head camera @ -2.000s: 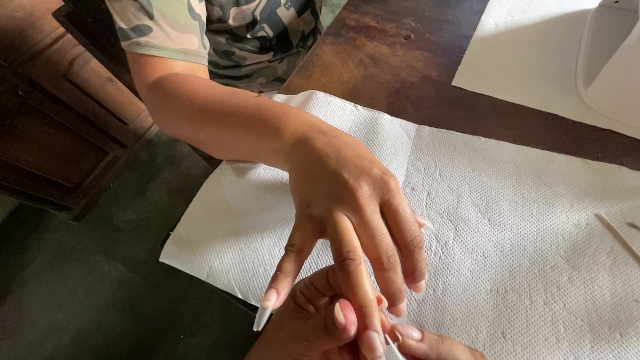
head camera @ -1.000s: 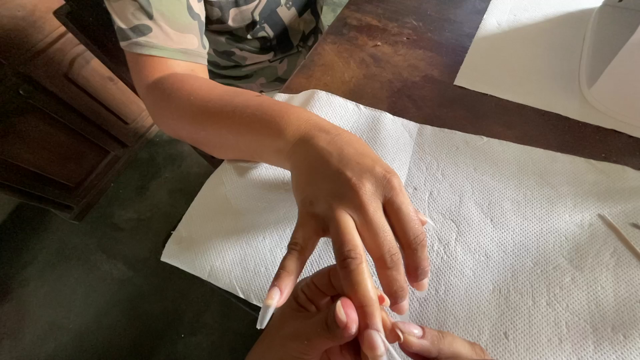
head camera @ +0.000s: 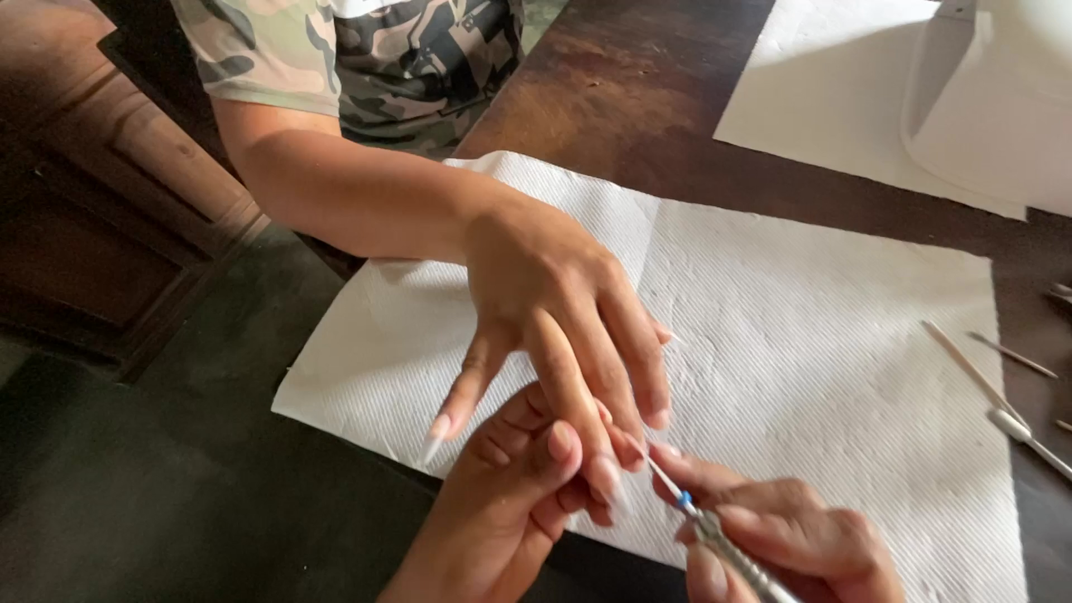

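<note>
At the bottom centre, my left hand (head camera: pixel 511 494) grips the ring finger of another person's hand (head camera: pixel 544 268), which reaches in from the upper left, palm down, with long pale nails. In my right hand (head camera: pixel 796 528), at the lower right, is a nail drill handpiece (head camera: pixel 737 561) with a thin bit and a blue ring. The bit's tip is close to the held finger and the one beside it; whether it touches skin or nail cannot be told. White textured paper towels (head camera: pixel 804 335) lie under the hands.
Thin sticks (head camera: pixel 971 368) and a white-tipped swab (head camera: pixel 1009 425) lie at the towel's right edge. A white curved device (head camera: pixel 997 109) stands on another paper sheet (head camera: pixel 804 92) at the upper right. The dark wooden table (head camera: pixel 620 84) shows behind; a wooden panel (head camera: pixel 100 251) is at left.
The drill handpiece has come into view in my right hand, whose fingers were at the other person's fingertip before. My left hand keeps its hold on the finger.
</note>
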